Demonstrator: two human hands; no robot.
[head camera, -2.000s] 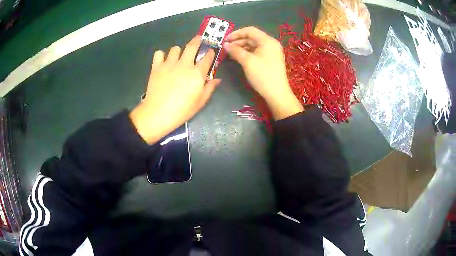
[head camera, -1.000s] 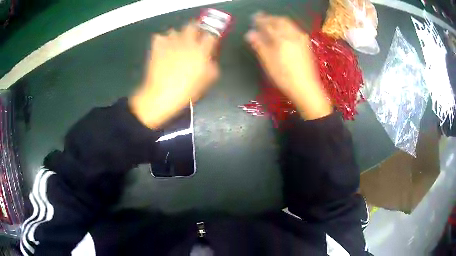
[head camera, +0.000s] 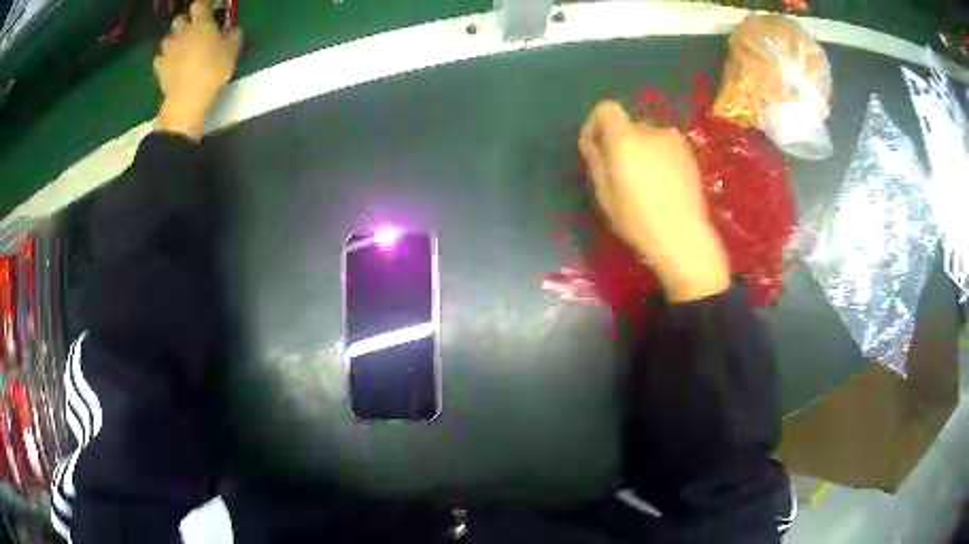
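Note:
My left hand (head camera: 197, 66) reaches over the pale rail onto the green conveyor at the top left. A red unit (head camera: 223, 13) shows partly at its fingertips, cut by the top edge; whether the hand grips it cannot be told. My right hand (head camera: 648, 191) is at the left side of the tangled heap of red strips (head camera: 749, 191), its fingers curled and blurred; whether they hold a strip cannot be told. A few loose strips (head camera: 571, 285) lie at the heap's lower left.
A dark smartphone (head camera: 392, 324) lies in front of me. A bag of orange-tan parts (head camera: 776, 80) sits above the heap. An empty clear bag (head camera: 877, 234) and white strips (head camera: 946, 159) lie right, a cardboard box (head camera: 877, 430) below. The conveyor rail (head camera: 361, 72) curves across the top.
My left hand has left the red unit's former place at top centre and moved left, over the rail. My right hand has moved from beside the unit to the heap. The view has shifted.

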